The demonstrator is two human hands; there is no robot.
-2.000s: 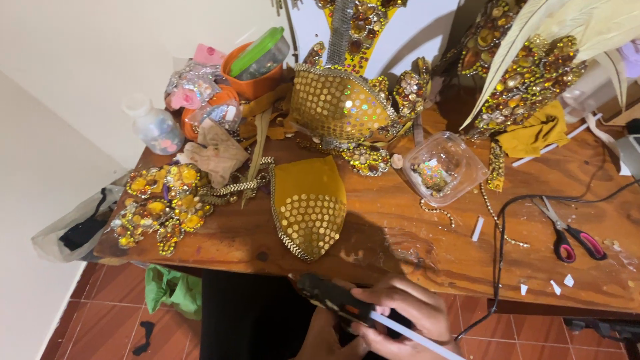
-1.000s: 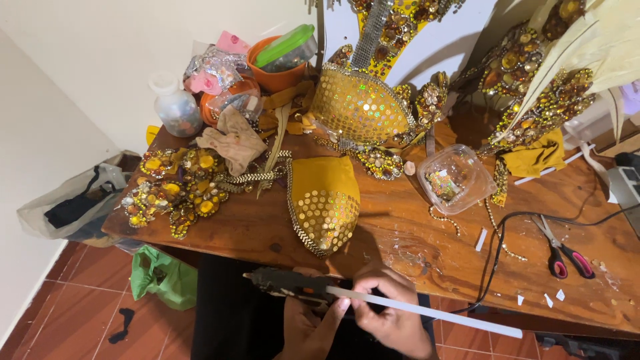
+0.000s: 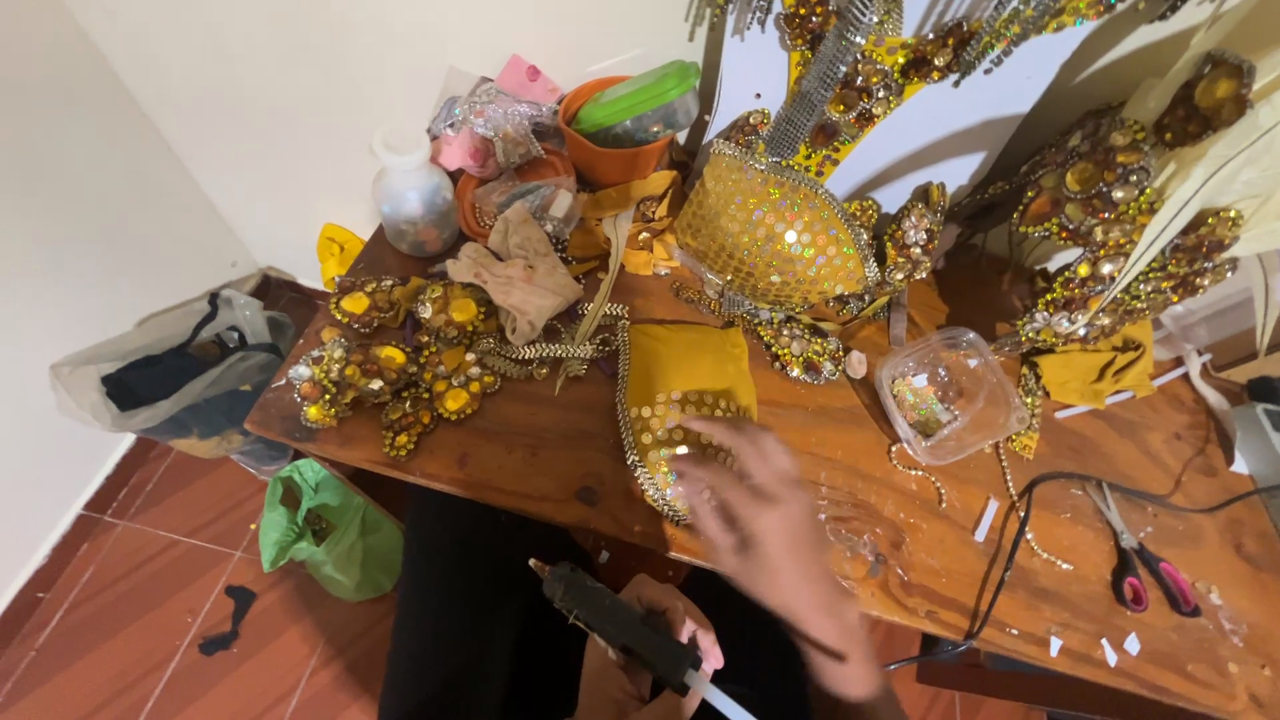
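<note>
My left hand (image 3: 655, 640) is low in the view over my lap, closed around a black hot glue gun (image 3: 620, 615), its nozzle toward the upper left and a white glue stick (image 3: 720, 695) at its rear. My right hand (image 3: 745, 490), blurred, is over the lower right part of a yellow fabric piece (image 3: 690, 360) with gold sequins and a metallic chain edging; its fingers are apart and hold nothing visible. Whether they touch the fabric cannot be told. Behind stands a sequined gold cup (image 3: 775, 230). A clear plastic tub (image 3: 950, 395) with small sequins is to the right.
Jewelled ornaments (image 3: 400, 360) lie at the table's left end, near a white bottle (image 3: 415, 195) and an orange pot (image 3: 620, 140). Scissors (image 3: 1140, 550) and a black cable (image 3: 1000, 570) are on the right. A green bag (image 3: 330, 530) is on the tiled floor.
My right hand has left the glue gun and moved up over the yellow fabric piece. The glue gun stays low, now held by my left hand alone.
</note>
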